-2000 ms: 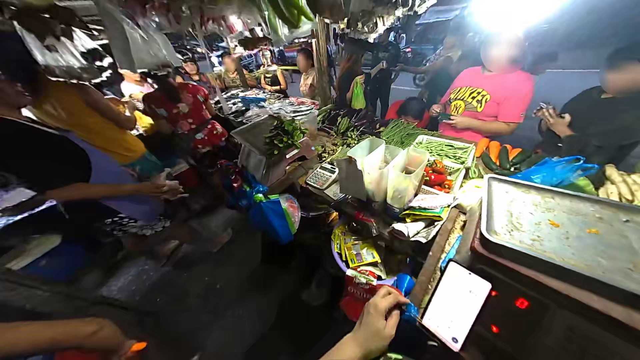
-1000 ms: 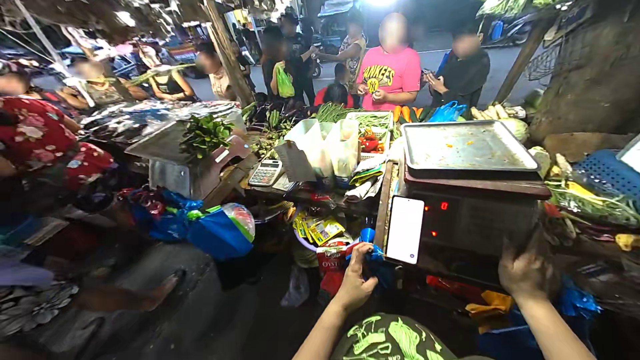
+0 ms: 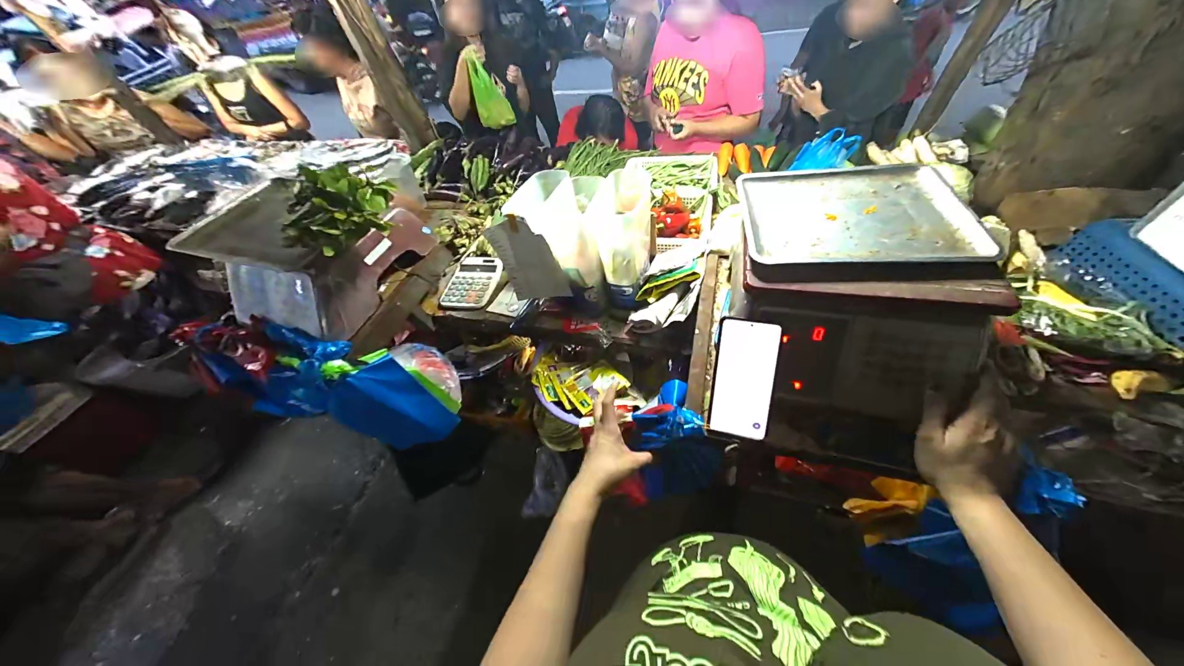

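Note:
My left hand [image 3: 610, 449] is raised with its fingers apart and holds nothing, in front of a purple-rimmed basin [image 3: 555, 403] of yellow packets [image 3: 566, 381]. My right hand [image 3: 967, 435] is at the lower right corner of a dark digital scale [image 3: 879, 356] with red digits; its fingers are blurred and in shadow, so its grip is unclear. A metal tray [image 3: 865, 217] lies on the scale. A smartphone [image 3: 745, 379] with a bright screen leans at the scale's left side. Blue plastic bags [image 3: 671, 424] hang between my left hand and the phone.
A calculator [image 3: 472, 283], plastic containers [image 3: 622, 222] and a white basket [image 3: 692, 173] with red peppers [image 3: 673, 217] stand left of the scale. Leafy greens [image 3: 338, 208] lie on another tray [image 3: 231, 222]. A blue perforated basket [image 3: 1115, 268] is at right. Several people stand across the stall.
The view has swung right. My left hand was by the blue bags and is now farther left, its fingers spread. My right hand, out of view two seconds ago, is now at the scale.

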